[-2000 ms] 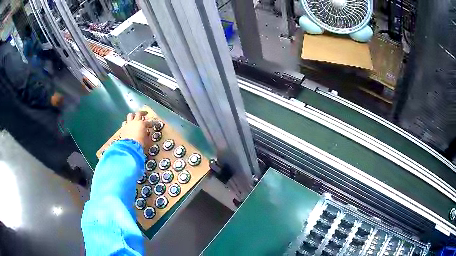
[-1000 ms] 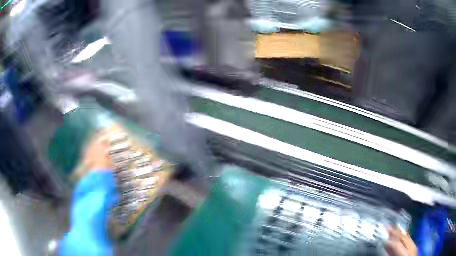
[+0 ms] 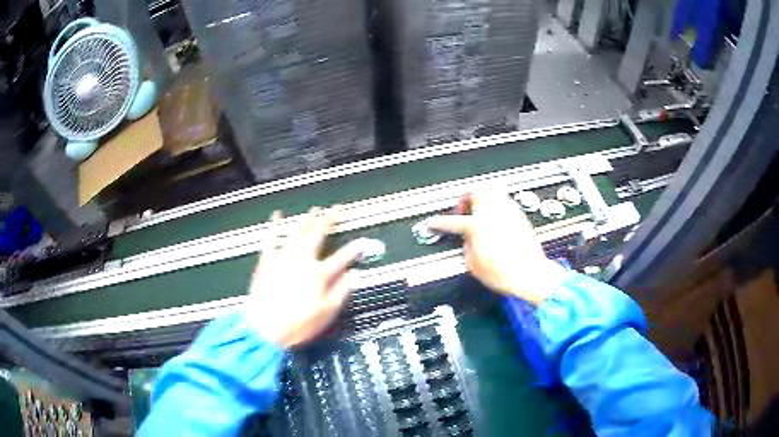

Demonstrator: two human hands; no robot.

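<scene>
My left hand [image 3: 295, 277] is over the near belt lane, its fingers spread and its thumb tip at a small round silver-white unit [image 3: 370, 250]. My right hand [image 3: 504, 252] is over the same lane to the right. One of its digits reaches left onto a second round unit [image 3: 425, 231]. Whether it pinches that unit is unclear. Three more round units [image 3: 553, 208] lie on the belt beyond my right hand, beside the silver-white belt stop [image 3: 591, 195]. A clear blister tray [image 3: 363, 384] with dark parts in its pockets lies below my hands.
The green conveyor belt [image 3: 196, 278] runs across between silver rails. A blue bin [image 3: 531, 337] is partly under my right sleeve. The holding board [image 3: 51, 420] with round units shows at lower left. Stacked grey trays [image 3: 286, 85] and a fan [image 3: 92, 85] stand behind. A curved grey frame [image 3: 713, 136] is at right.
The view has swung right, from the side table to the belt. My left hand has left the holding board for the belt. My right hand has moved from the tray's right end to the belt.
</scene>
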